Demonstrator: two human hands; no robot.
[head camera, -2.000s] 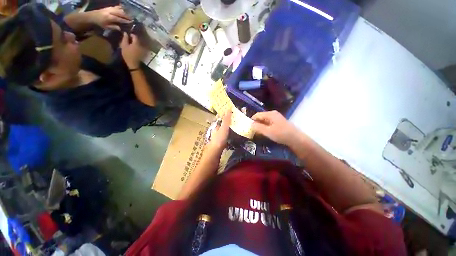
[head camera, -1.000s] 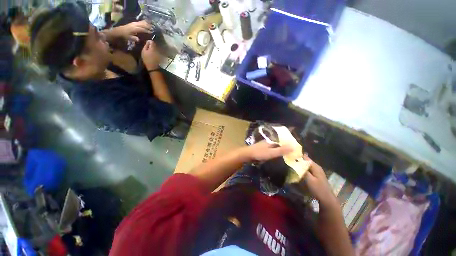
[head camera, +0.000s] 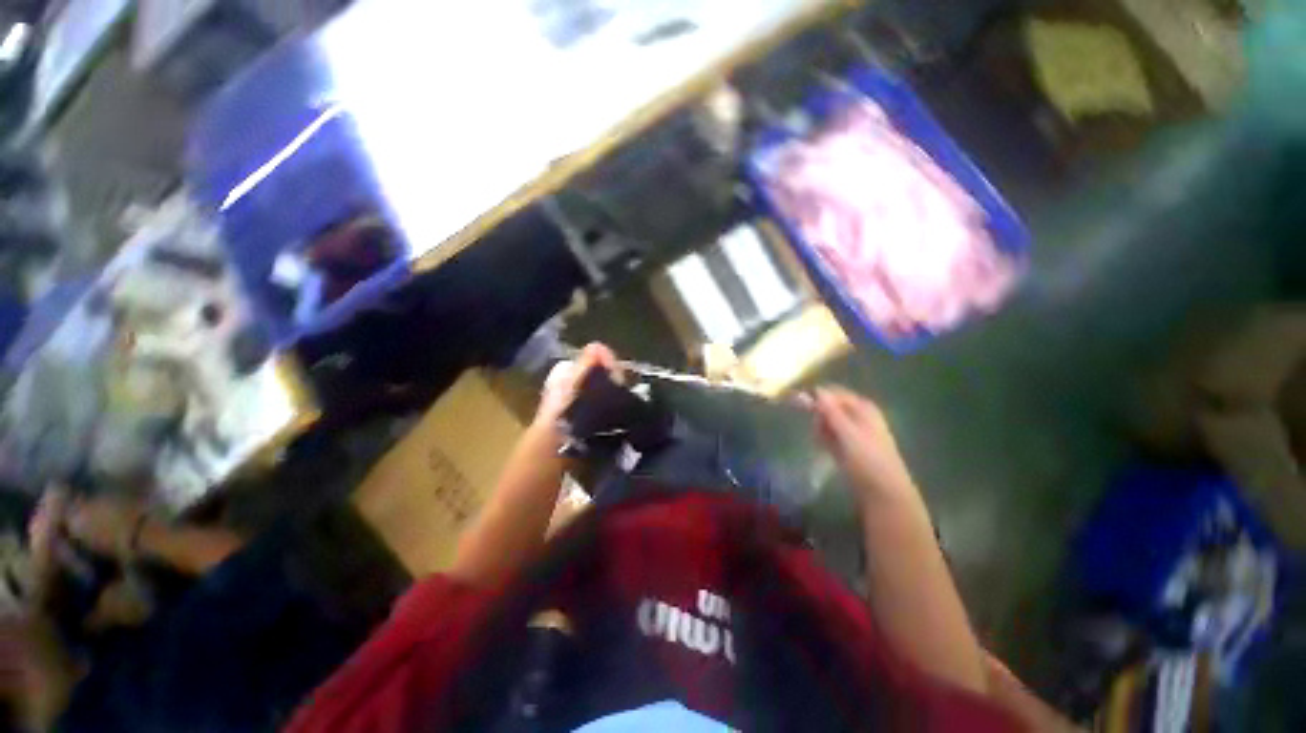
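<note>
My left hand (head camera: 576, 384) grips one end of a thin pale strip (head camera: 695, 380) in front of my lap, with black fabric (head camera: 619, 410) bunched under it. My right hand (head camera: 848, 424) is closed on the strip's other end, farther right. The strip is stretched nearly straight between both hands. The image is blurred, so I cannot tell whether the strip is paper or trim, or whether it is joined to the black fabric.
A brown cardboard box (head camera: 444, 473) is left of my lap. Ahead are a white table (head camera: 473, 129), a blue bin (head camera: 294, 172), a box with white and dark stacks (head camera: 738, 294) and a blue tray of pink fabric (head camera: 895, 229). A person's arm (head camera: 136, 533) shows at left.
The view has swung to the right. My hands have moved apart, with the strip drawn out between them. The yellowish piece held earlier no longer shows clearly in my fingers.
</note>
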